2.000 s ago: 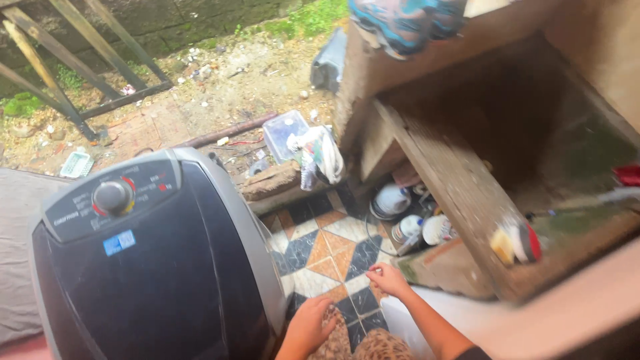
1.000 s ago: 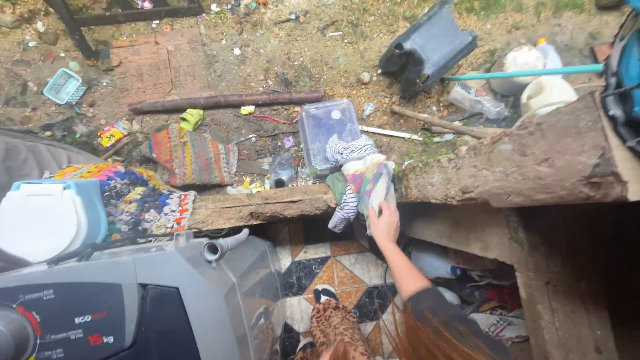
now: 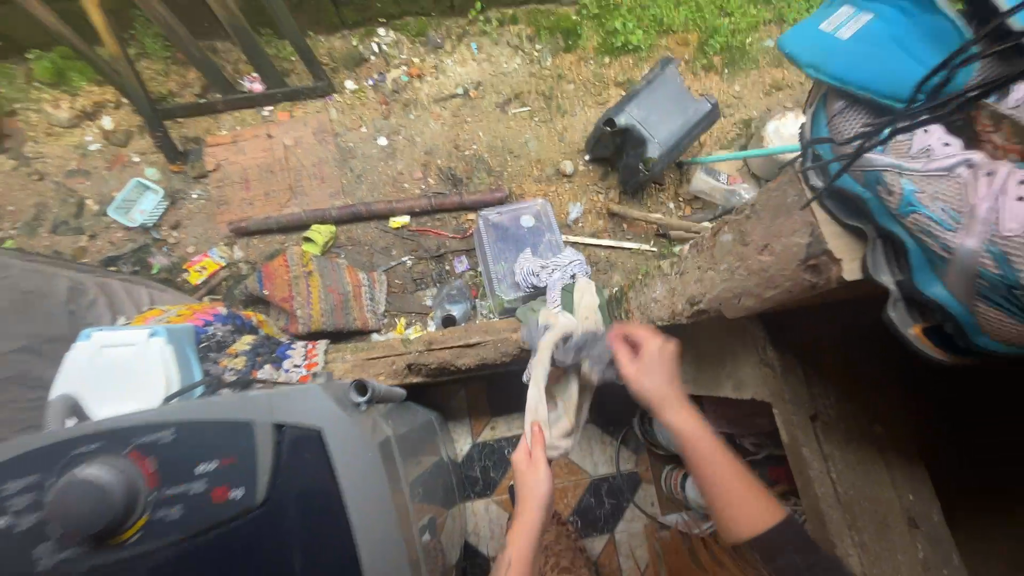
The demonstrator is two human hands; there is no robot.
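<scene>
My left hand (image 3: pixel 532 468) grips the lower edge of a light cream cloth (image 3: pixel 544 384), which hangs over the tiled floor in front of the ledge. At the right side of the cloth, by its grey part, is my right hand (image 3: pixel 648 364), blurred, with its fingers bent together; whether it pinches the fabric cannot be told. A black-and-white striped cloth (image 3: pixel 552 268) and a dark green one lie behind, on the ledge and partly over a clear plastic container (image 3: pixel 516 232).
A washing machine (image 3: pixel 304 424) stands at the lower left. An earthen ledge (image 3: pixel 432 352) crosses the middle, with a woven rag (image 3: pixel 320 292) beyond it. Sneakers (image 3: pixel 928 200) are close at the upper right, above a concrete basin edge (image 3: pixel 848 432). A dark plastic piece (image 3: pixel 652 120) lies on the soil.
My left hand has come up to the cloths and taken hold of the cream one, which now hangs nearer to me. A second ago only my right hand was at the bundle.
</scene>
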